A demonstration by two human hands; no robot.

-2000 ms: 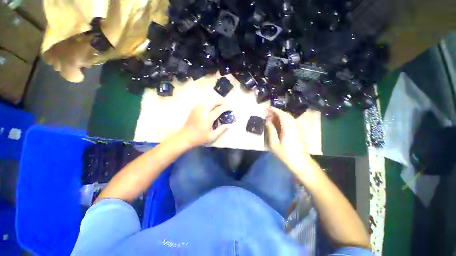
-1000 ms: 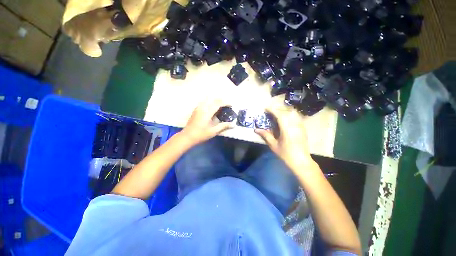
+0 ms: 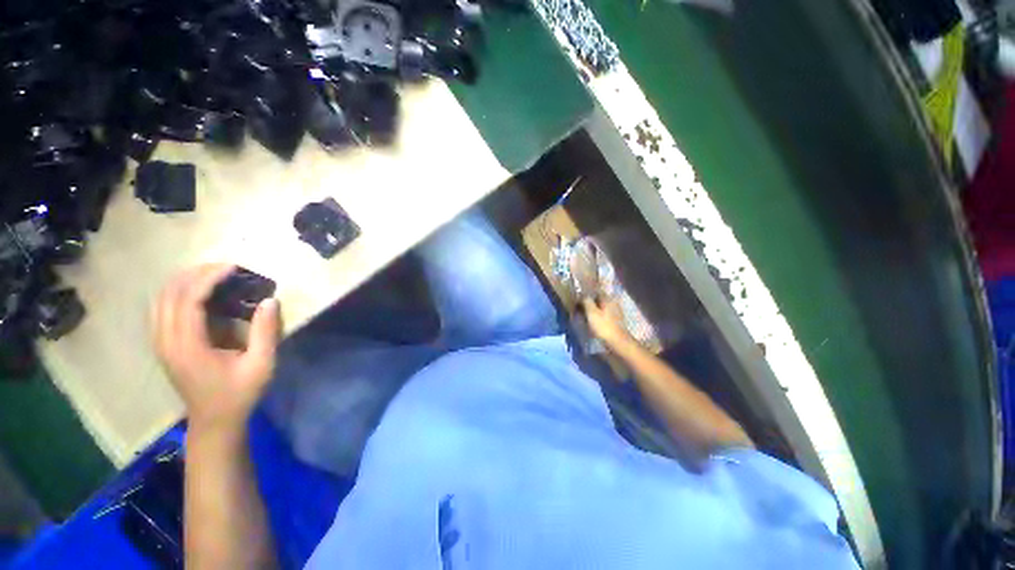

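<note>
My left hand [image 3: 212,340] rests on the cream board [image 3: 429,150] with thumb and fingers around a black socket module [image 3: 243,295]. A second black module [image 3: 326,227] lies on the board to its right. A third [image 3: 166,186] lies near the heap. My right hand [image 3: 599,317] is low at the right, reaching into a box [image 3: 547,236] below the bench edge, at crinkled clear wrap [image 3: 612,292]. The hand is small and blurred, and I cannot tell whether it holds anything.
The heap of black modules [image 3: 239,72] fills the upper left, with a grey round-faced socket [image 3: 368,31] on it. A chipped white rail [image 3: 712,239] and a green conveyor belt [image 3: 801,245] run down the right. A blue tote [image 3: 292,490] is at the lower left. Yellow wires [image 3: 944,89] hang at the upper right.
The view has turned to the right. My right hand has left the modules on the board and moved down into the box below the bench. My left hand remains at a module.
</note>
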